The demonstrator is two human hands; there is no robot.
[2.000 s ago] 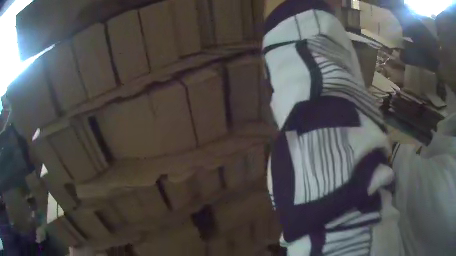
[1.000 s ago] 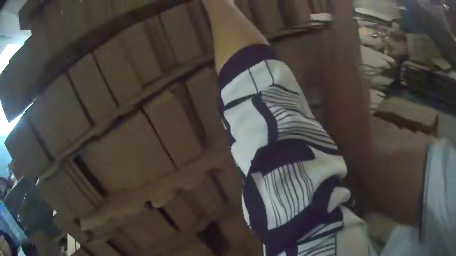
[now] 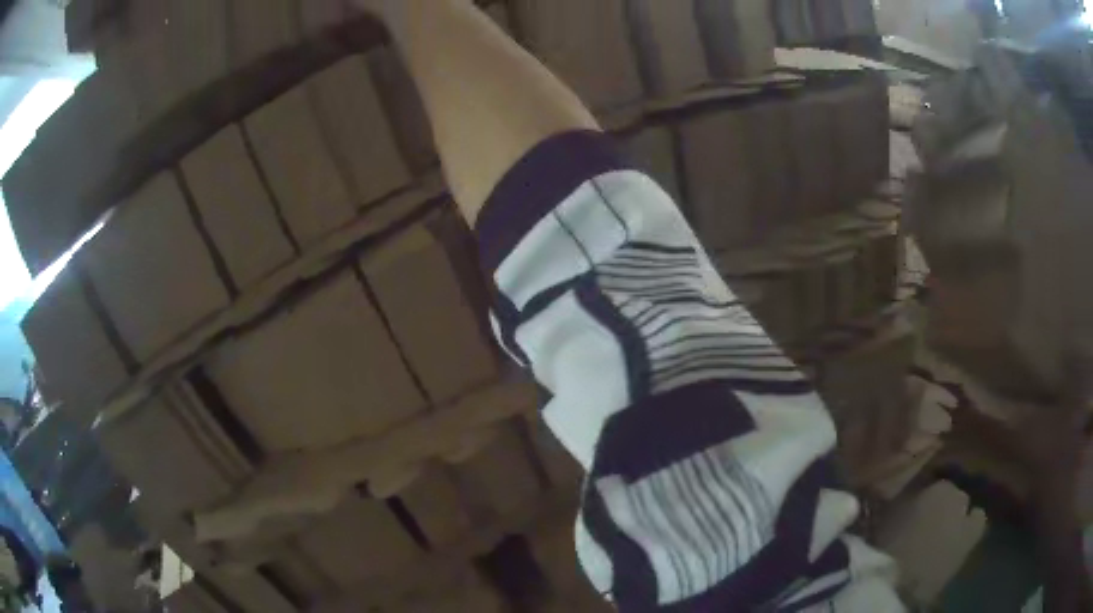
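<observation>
A tall stack of brown cardboard boxes (image 3: 324,371) fills the left and middle of the view, in tilted tiers with thin lids or flaps sticking out between rows. An arm in a white and dark patterned sleeve (image 3: 683,395) crosses in front from bottom right to top left. Its bare forearm reaches the top edge, where the hand is cut off. The frames do not show clearly which arm it is. Neither of my hands can be made out, and what they hold is hidden.
More tiers of brown boxes (image 3: 779,168) stand right of the sleeve. A blurred brown cardboard piece (image 3: 995,240) is at the far right, with a blurred arm-like shape below it. A patch of green floor (image 3: 1007,563) shows at bottom right. Bright light comes from the upper left.
The patterned sleeve has moved left and leans further left, showing more bare forearm. The other bare forearm and light sleeve at right have left their place. A blurred brown piece now shows there.
</observation>
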